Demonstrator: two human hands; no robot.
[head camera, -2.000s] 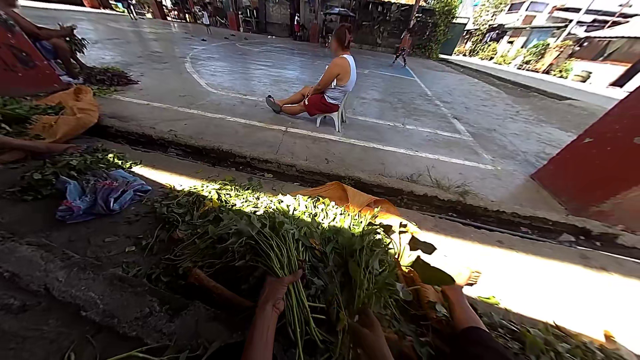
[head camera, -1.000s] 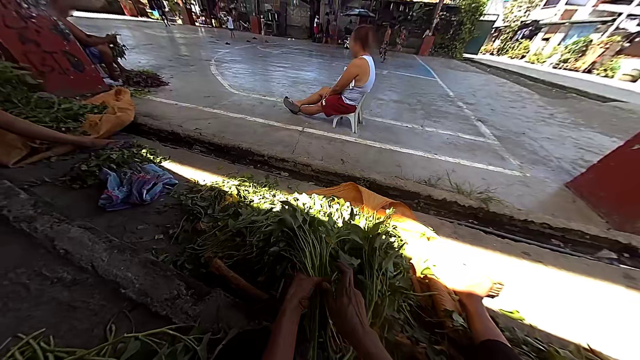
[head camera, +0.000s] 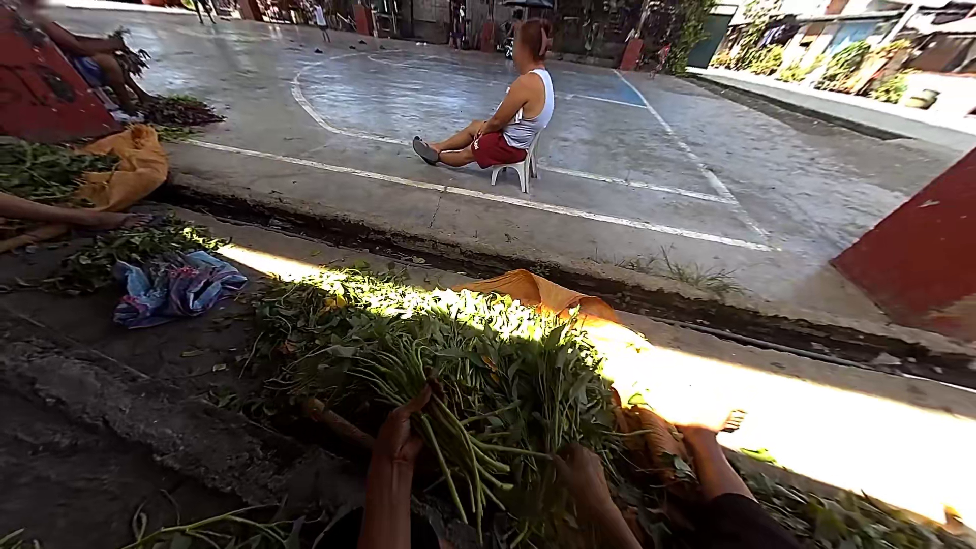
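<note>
A large heap of leafy green stems lies in front of me, partly on an orange woven sack. My left hand is closed around a bunch of long green stems, whose cut ends point down and to the right. My right hand is at the right of the bunch, low against the heap, with its fingers curled by a stem; whether it grips the stem is unclear. The lower side of the heap is in dark shade.
A crumpled blue plastic bag lies left of the heap. Another person's hand reaches over greens at the left. Beyond a narrow drainage gutter, a person sits on a white plastic chair. A red concrete block stands at right.
My hands were close together at the stems one second ago. Now they are apart, the right one lower and to the right, and the bunch leans left in my left hand.
</note>
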